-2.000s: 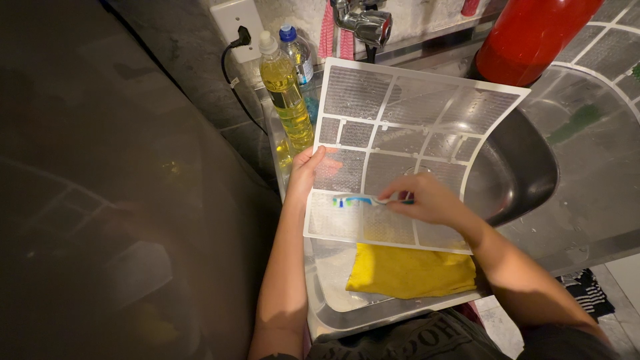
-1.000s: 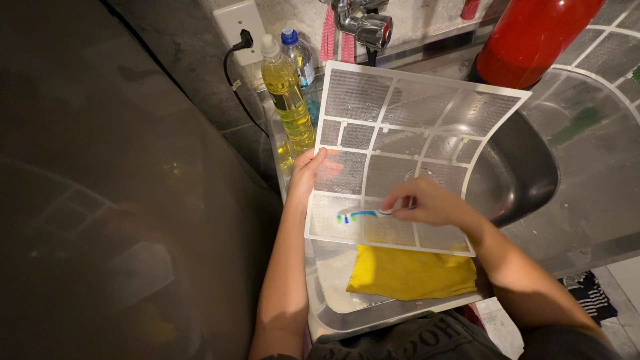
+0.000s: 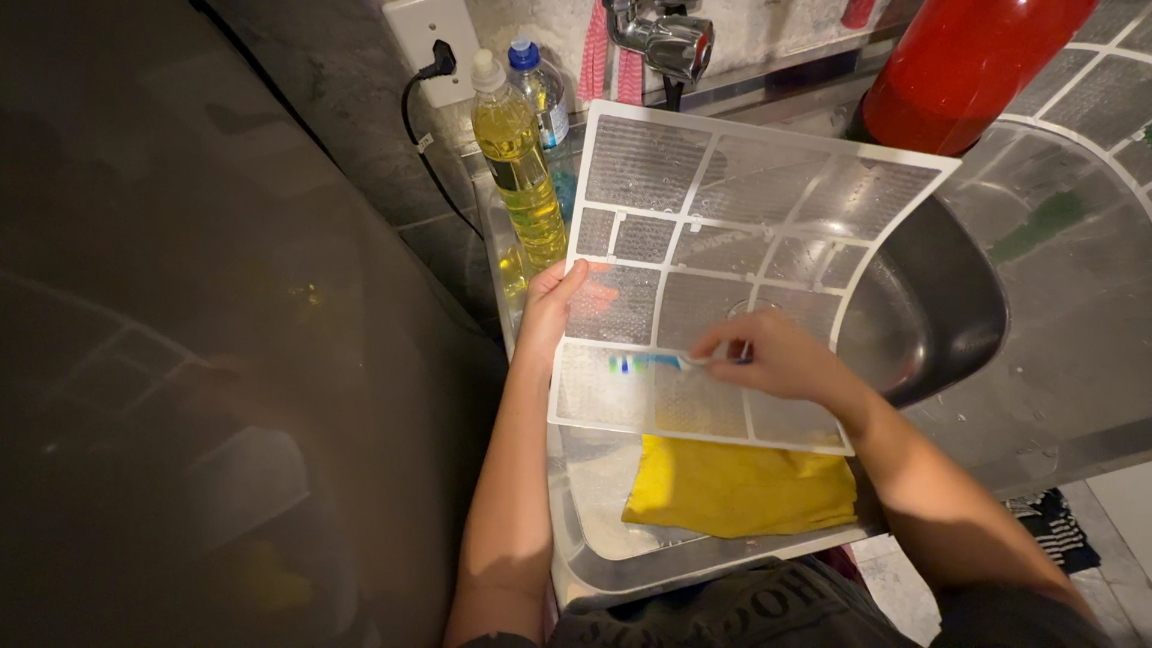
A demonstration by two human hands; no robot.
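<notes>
A white-framed mesh air filter (image 3: 720,310), wet with drops in places, is held tilted over the metal sink. My left hand (image 3: 571,301) grips its left edge, thumb in front and fingers showing through the mesh behind. In my right hand (image 3: 765,355) is a blue and white toothbrush (image 3: 657,361), its green, white and blue bristles at the lower-left panels of the mesh. The brush is slightly blurred. Under the filter's lower edge lies a yellow cloth (image 3: 742,490) on the drainboard.
Behind the filter's left side stand a bottle of yellow liquid (image 3: 522,171) and a blue-capped bottle (image 3: 540,90). A chrome tap (image 3: 670,45), a red container (image 3: 972,72) and the sink basin (image 3: 945,306) are beyond. Another mesh filter (image 3: 1102,90) lies at far right.
My right hand has moved the toothbrush back and forth a little over the lower panels; its head was slightly lower a second ago. My left hand keeps its hold on the filter.
</notes>
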